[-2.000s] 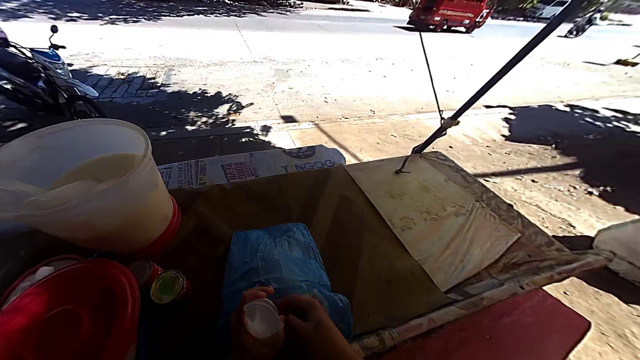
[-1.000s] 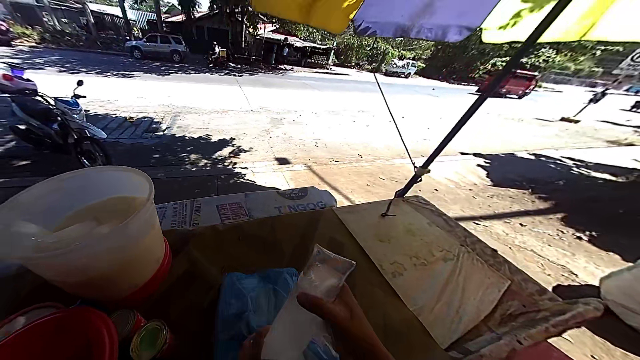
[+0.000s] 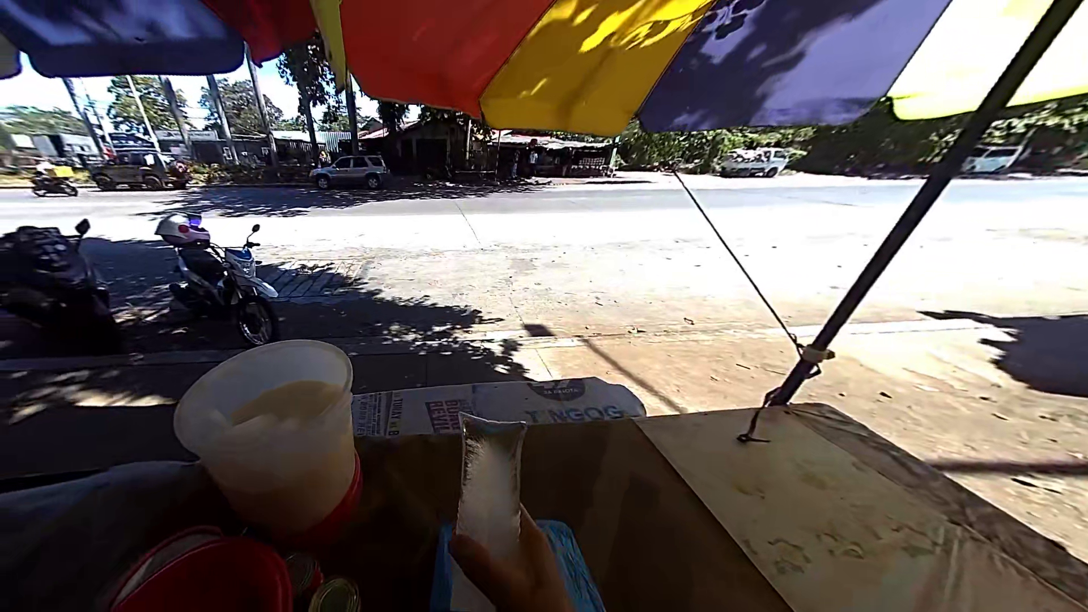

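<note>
My right hand (image 3: 514, 565) holds a long clear plastic bag of white contents (image 3: 491, 484) upright above the table, thumb across its lower front. Behind and below the hand lies a blue plastic bag (image 3: 565, 557) on the brown table cover (image 3: 595, 493). My left hand does not show. To the left stands a large translucent plastic bucket (image 3: 276, 450) with pale contents, set in a red base. A red plastic container (image 3: 208, 578) is at the lower left, with an opened-looking tin can (image 3: 336, 595) beside it.
A slanted dark pole (image 3: 918, 212) with a tied cord rises at the table's right corner, under a multicoloured umbrella (image 3: 586, 59). A printed sack (image 3: 510, 404) lies along the far edge. Motorcycles (image 3: 225, 276) are parked beyond at left, before the road.
The view has tilted up strongly. The bag of white contents, slanted between both hands one second ago, is now upright in my right hand. My left hand has left the view.
</note>
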